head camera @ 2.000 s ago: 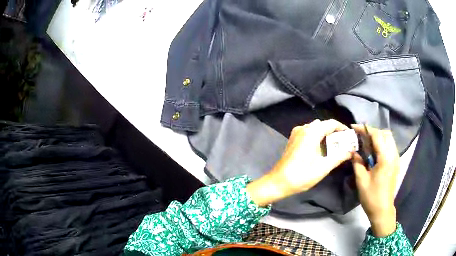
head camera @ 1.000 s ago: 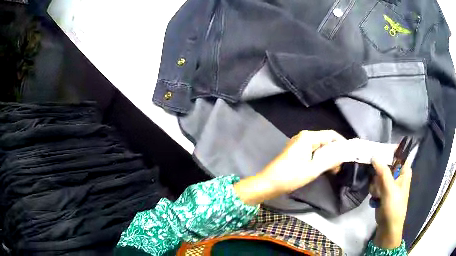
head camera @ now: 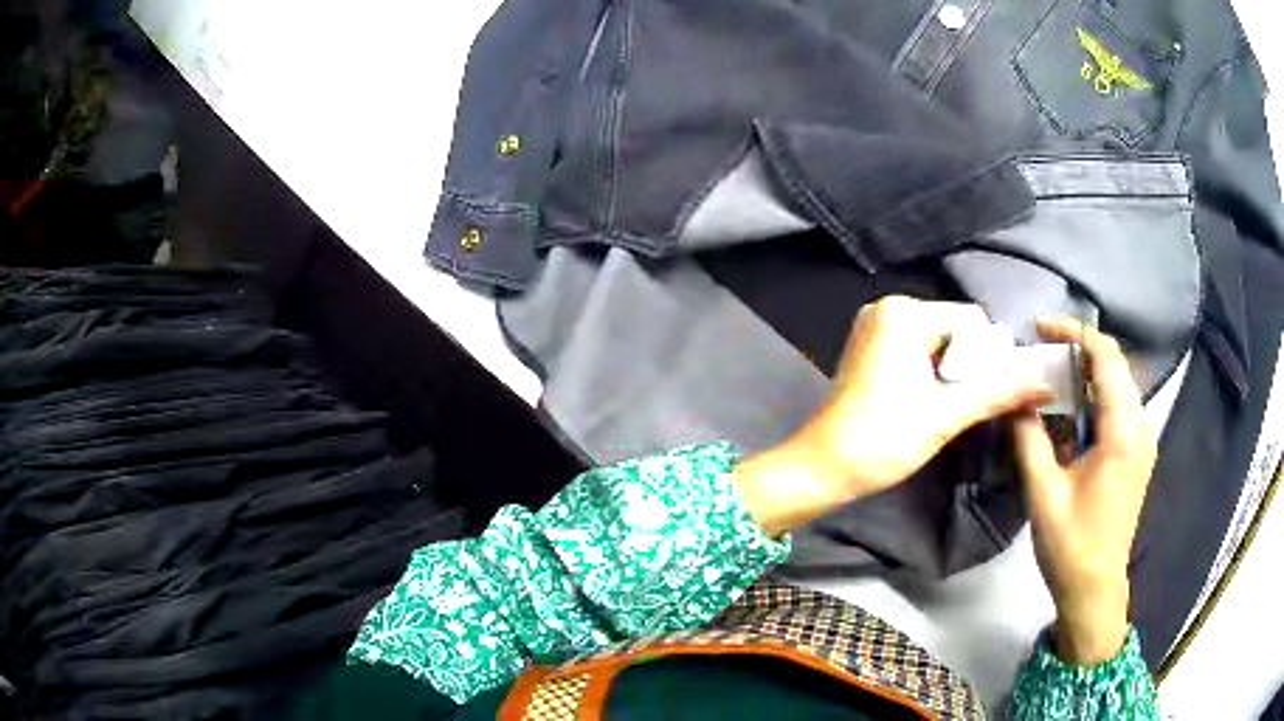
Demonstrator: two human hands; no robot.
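The dark grey denim shirt [head camera: 789, 127] lies spread in front of me, its lower body folded open to show the lighter inside. My left hand [head camera: 908, 387] pinches the white care label [head camera: 1049, 378] over the lower part of the shirt. My right hand [head camera: 1091, 472] is at the label's other side, with thumb and fingers close around it. Thread snips [head camera: 1081, 387] show as a thin dark strip in my right hand, mostly hidden. Gold buttons [head camera: 472, 240] sit on the cuff, and a yellow-gold emblem [head camera: 1112, 64] on the chest pocket.
Dark garments [head camera: 183, 493] are stacked at the left, below table level. The white table's [head camera: 296, 99] curved edge runs diagonally on the left. A checked cloth with orange trim [head camera: 845, 634] is at my body, by the near edge.
The label was stretched out with the snips' blades showing beside it. Now my hands are higher and closer together, the label looks short and folded, and the snips are mostly hidden.
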